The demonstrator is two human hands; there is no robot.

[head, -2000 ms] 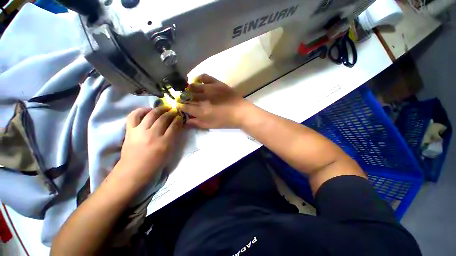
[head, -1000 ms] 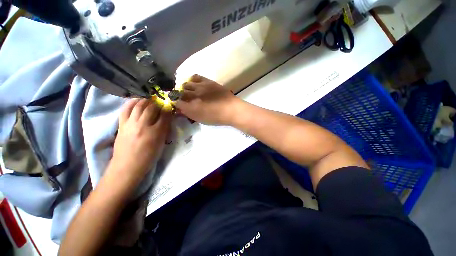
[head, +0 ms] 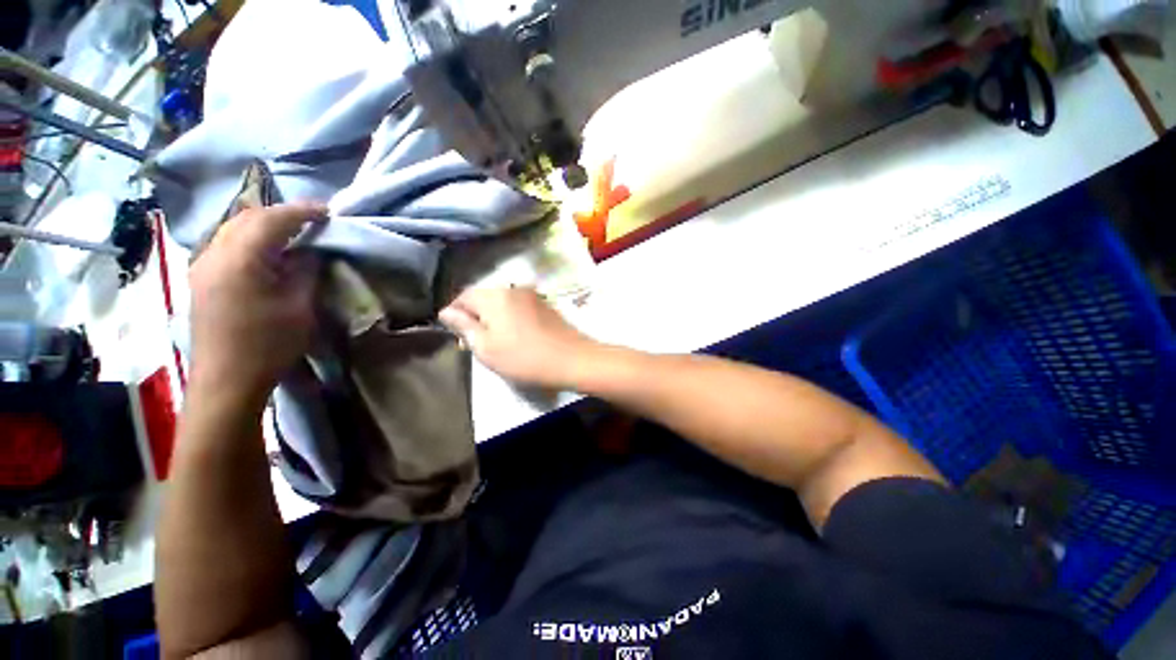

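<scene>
The garment, pale blue-grey on one side (head: 439, 194) and tan on the other (head: 413, 387), lies on the left part of the table and hangs over its front edge. My left hand (head: 258, 290) grips a bunched part of it at the left. My right hand (head: 516, 335) is at the tan fabric's right edge, fingertips against it; whether they pinch it is unclear. The garment's upper right end reaches the lit needle area (head: 548, 187) of the sewing machine (head: 645, 52). An orange tape-like shape (head: 600, 206) shows right of the needle.
Black-handled scissors (head: 1015, 93) lie at the machine's right end. A white thread cone (head: 1096, 16) is at the top right. A blue basket (head: 1019, 335) stands at the right. A black device with a red round part (head: 32, 451) is at the left.
Both hands have left the needle area. My left hand has moved left with the fabric, my right hand toward the front edge. More tan fabric shows, and the view has shifted left.
</scene>
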